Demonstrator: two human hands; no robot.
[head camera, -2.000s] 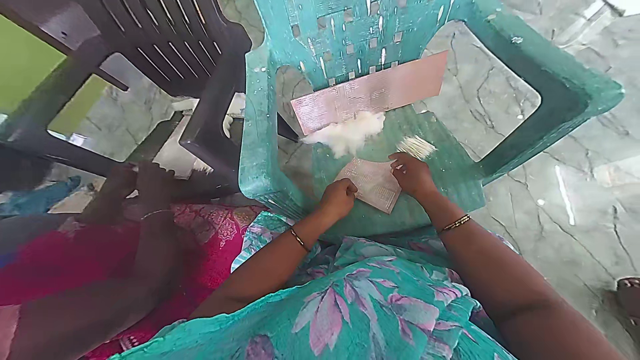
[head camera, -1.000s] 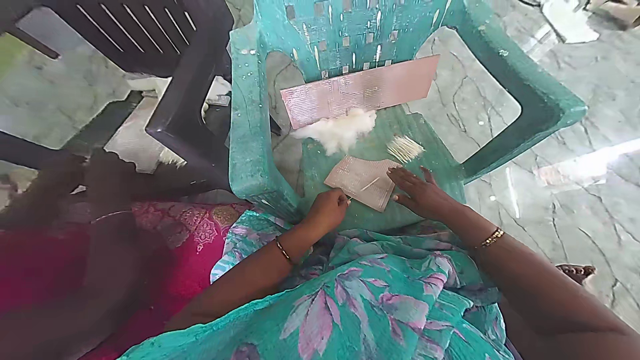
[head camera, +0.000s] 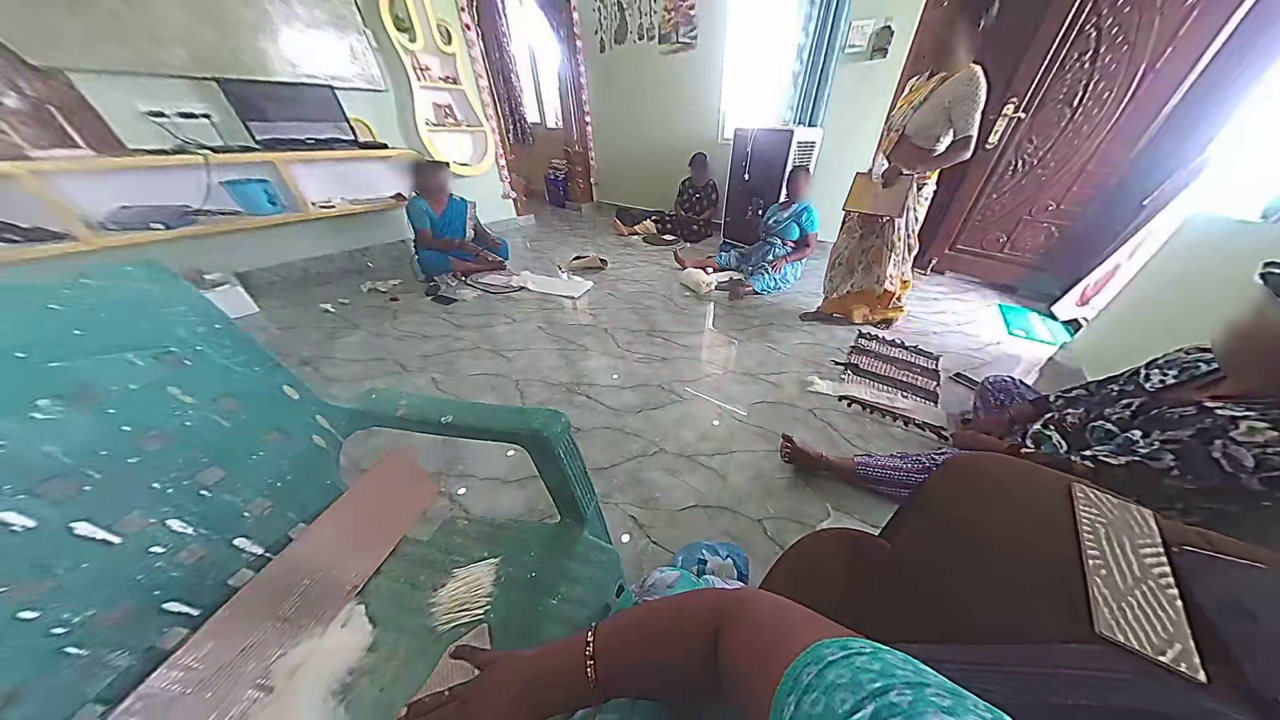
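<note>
My right hand (head camera: 480, 690), a bangle at its wrist, lies over a small flat board (head camera: 455, 660) on the seat of the green plastic chair (head camera: 530, 560); its fingers run to the lower edge of the view, and whether they grip the board cannot be told. Just beyond it on the seat lies a pile of thin white sticks (head camera: 465, 594), apparently cotton wicks. White cotton fluff (head camera: 325, 660) is left of them, against a long pinkish board (head camera: 300, 580) leaning on the chair's back. My left hand is out of view.
The chair's armrest (head camera: 470, 415) stands beyond the seat. A brown cushion (head camera: 960, 560) bearing a patterned panel (head camera: 1135, 570) is at the right, near a seated person's legs. A striped woven mat (head camera: 890, 375) lies on the tiled floor. Several people sit farther off; one stands by the door.
The view has swung far up and to the right, to the room. My left hand, seen earlier at the small board, has left the view. My right hand is still by that board.
</note>
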